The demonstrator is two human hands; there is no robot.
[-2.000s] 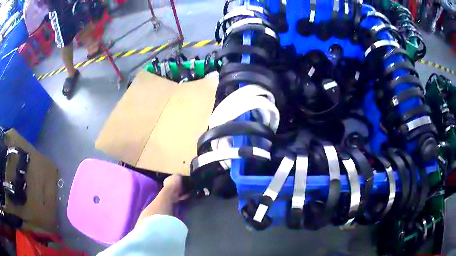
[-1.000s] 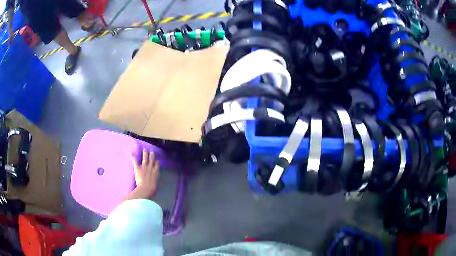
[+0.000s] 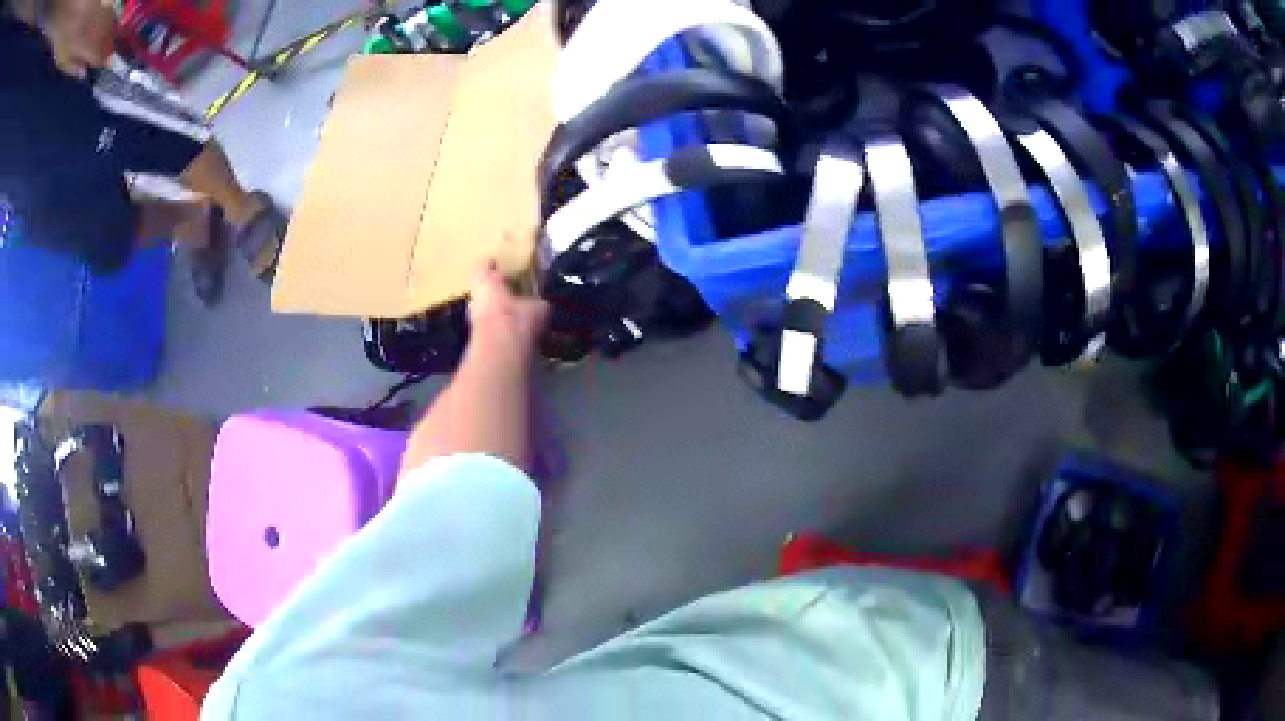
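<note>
My left hand (image 3: 510,293) reaches up from the bottom left in a pale green sleeve. It is blurred, at the lower right corner of a creased tan cardboard sheet (image 3: 381,190), beside black headphones. Its fingertips overlap the cardboard edge; whether they grip it is unclear. Headphones with black and silver-white bands (image 3: 902,254) hang over the rim of a large blue bin (image 3: 747,289). A white band (image 3: 662,42) lies over the bin's left corner. Black headphone parts (image 3: 606,303) show below the cardboard. My right hand is out of view.
A purple stool (image 3: 282,521) stands at lower left, beside a cardboard piece (image 3: 155,479) with headphones. A person's legs and feet (image 3: 233,226) are at upper left. A small blue bin (image 3: 1036,563) with dark items and red stool parts (image 3: 902,559) are at lower right.
My left hand has left the purple stool and moved up to the cardboard's corner. The view has shifted, showing more of my shirt and the small blue bin. The other person's legs have moved closer.
</note>
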